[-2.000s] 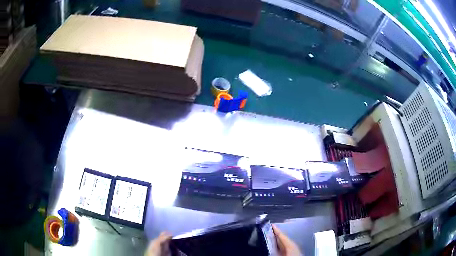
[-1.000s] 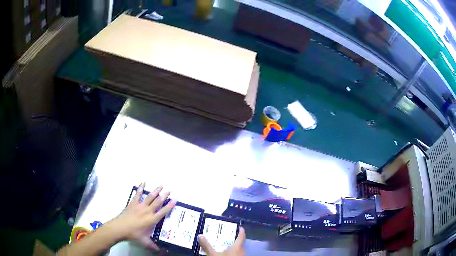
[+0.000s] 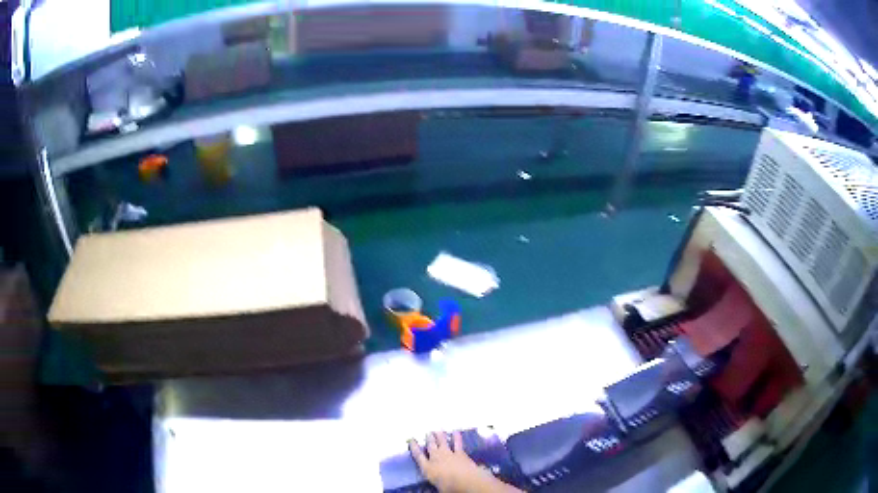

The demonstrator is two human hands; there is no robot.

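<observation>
My right hand is at the bottom edge. Its fingers are spread on top of the nearest black retail box, and its underside is hidden. My left hand is out of the picture. A second black box and a third follow in a row towards the machine. Another black box is at the red-brown flaps. The boxes look shiny, with white lettering. The nearest box is cut off by the bottom edge.
The metal table carries the boxes. A stack of flattened cartons lies at its far left edge. A blue-and-orange tape dispenser is at the far edge. The cream shrink tunnel with flaps is at right.
The view has tilted up. My right hand has moved from the labelled boxes to the row of black boxes. My left hand and the labelled boxes have left the picture.
</observation>
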